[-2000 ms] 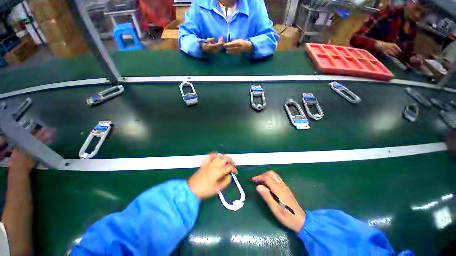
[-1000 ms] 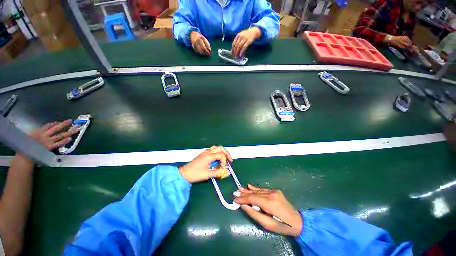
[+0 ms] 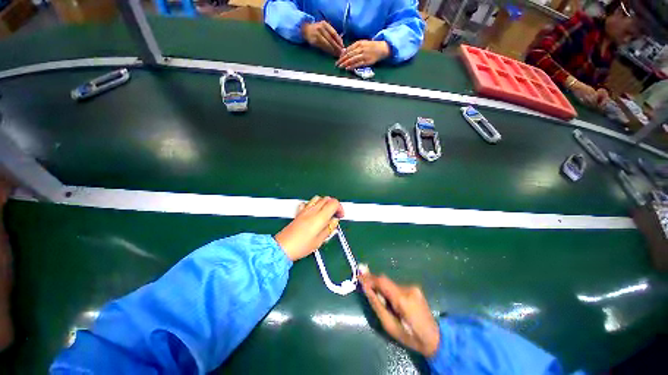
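A white loop-shaped unit (image 3: 346,287) lies on the green surface in front of me, its rounded end towards me. My left hand (image 3: 313,227) grips its far end and hides that end. My right hand (image 3: 399,307) is at the right side of the loop's near end, slightly blurred. Its fingertips, one with a white cover, are close to the ring. A thin pen-like tool (image 3: 401,322) shows partly in the right hand; its tip cannot be made out.
A pale guide rail (image 3: 454,216) runs just beyond my hands. Several loop units (image 3: 401,149) lie on the green belt (image 3: 293,146). A red-orange tray (image 3: 516,82) is at the far right. A worker in blue (image 3: 351,44) sits opposite, another person in plaid (image 3: 568,55) beyond the tray.
My right hand moved from away from the loop to its near end. My left hand stays on the far end. The view has shifted and the neighbour's hand has left the loop at left.
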